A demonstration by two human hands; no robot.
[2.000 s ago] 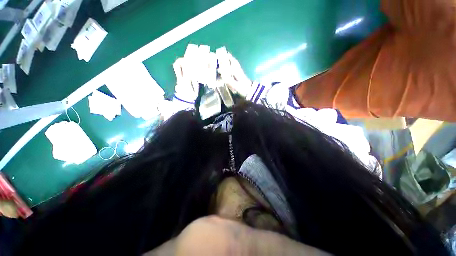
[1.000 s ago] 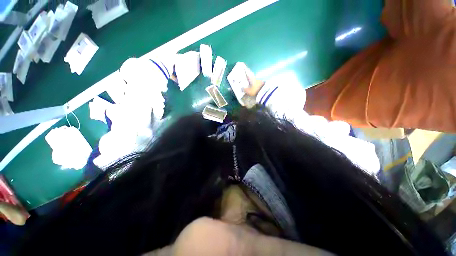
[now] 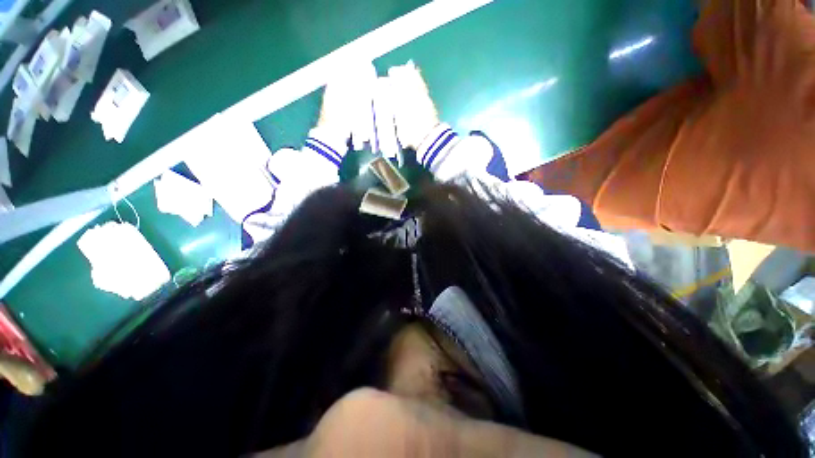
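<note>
My left hand (image 3: 347,100) and my right hand (image 3: 412,97) are close together over the green bench, both washed out by glare. A narrow white carton (image 3: 384,112) shows between them; the finger shapes and grip cannot be made out. Two small opened cartons with brownish interiors, one tilted (image 3: 388,176) and one lower (image 3: 383,205), lie just below my hands, near my dark hair. A white carton stack (image 3: 231,165) lies left of my left sleeve. A smaller pile of white folded papers (image 3: 183,197) is beside it.
Another white pile (image 3: 123,259) lies at the left near a metal post (image 3: 54,211). A white strip (image 3: 295,82) separates the bench from the belt, where opened cartons (image 3: 120,105) stand. A person in orange (image 3: 661,152) is at the right. Long dark hair covers the lower middle.
My hands have come together from apart, around the place where white cartons stood. The left sleeve has moved off the carton stack, uncovering it. The cartons on the belt have shifted left.
</note>
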